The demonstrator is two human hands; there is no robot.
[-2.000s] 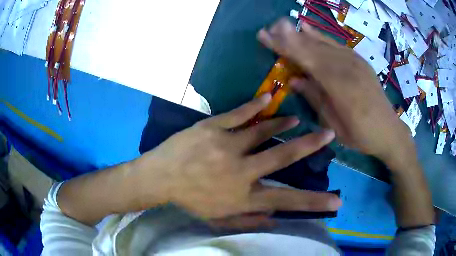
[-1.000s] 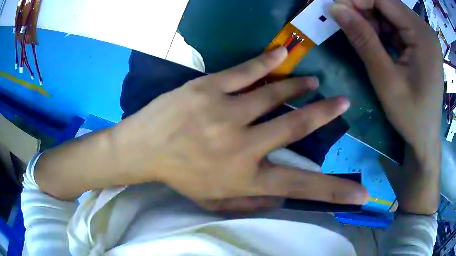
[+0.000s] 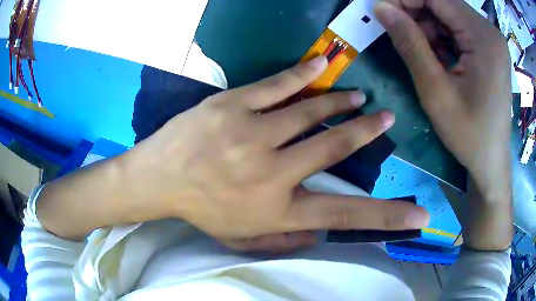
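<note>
An orange flexible circuit (image 3: 336,72) with dark red and black leads lies on the green bench top, partly under my left hand (image 3: 253,159). My left hand is palm down with fingers spread. Its far fingertips rest at the circuit's near end. A narrow black strip (image 3: 376,236) lies along the underside of its nearest long finger and seems held there; my thumb is mostly hidden. My right hand (image 3: 452,76) pinches the edge of a white adhesive piece (image 3: 357,29) with a small dark square hole. The piece overlaps the circuit's far end.
A white board (image 3: 117,35) is at the upper left, with orange circuits (image 3: 24,35) whose red wires hang over its edge. White pieces with red wires (image 3: 525,88) are at the right edge. Dark material (image 3: 167,97) lies under my left hand. A blue floor (image 3: 76,88) shows beyond the bench edge.
My right hand has moved from over the circuit to its far end and now holds the white piece there. My left hand keeps its spread pose. The view has shifted.
</note>
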